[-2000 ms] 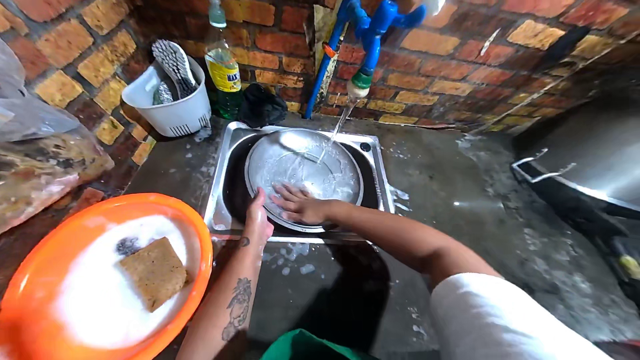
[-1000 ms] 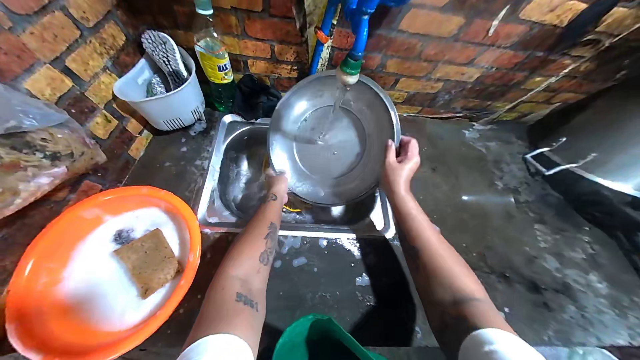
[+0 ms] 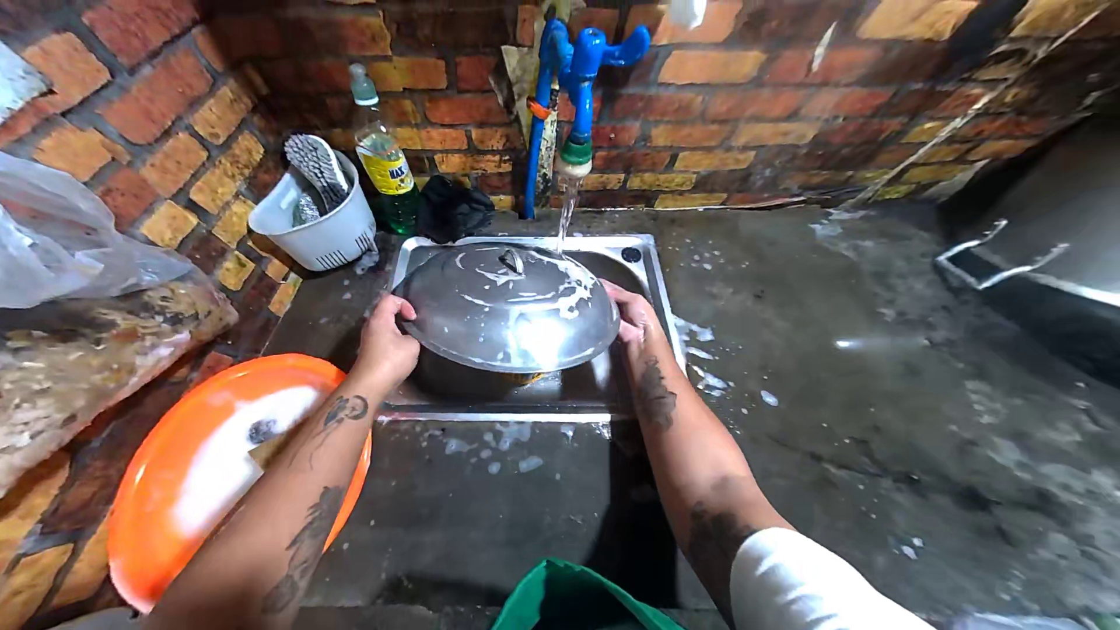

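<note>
A round metal pot lid (image 3: 516, 306), its handle side up and flecked with suds, is held over the steel sink (image 3: 516, 407). My left hand (image 3: 389, 341) grips the lid's left rim and my right hand (image 3: 632, 317) grips its right rim. Water runs from the blue tap (image 3: 582, 87) at the lid's far edge. Something yellowish shows in the basin below the lid, too hidden to name.
An orange basin (image 3: 350, 499) with suds and a partly hidden sponge stands left. Behind are a white plastic basket (image 3: 306, 229) with a brush, a green bottle (image 3: 385, 166) and a black bag (image 3: 455, 210). A large metal pot (image 3: 1067, 201) stands right; a plastic bag (image 3: 79, 227) is far left.
The lid, hollow side up a second ago, now has its handle side up. It is still between both hands. Two seconds ago my right hand lay flat on its inner face.
</note>
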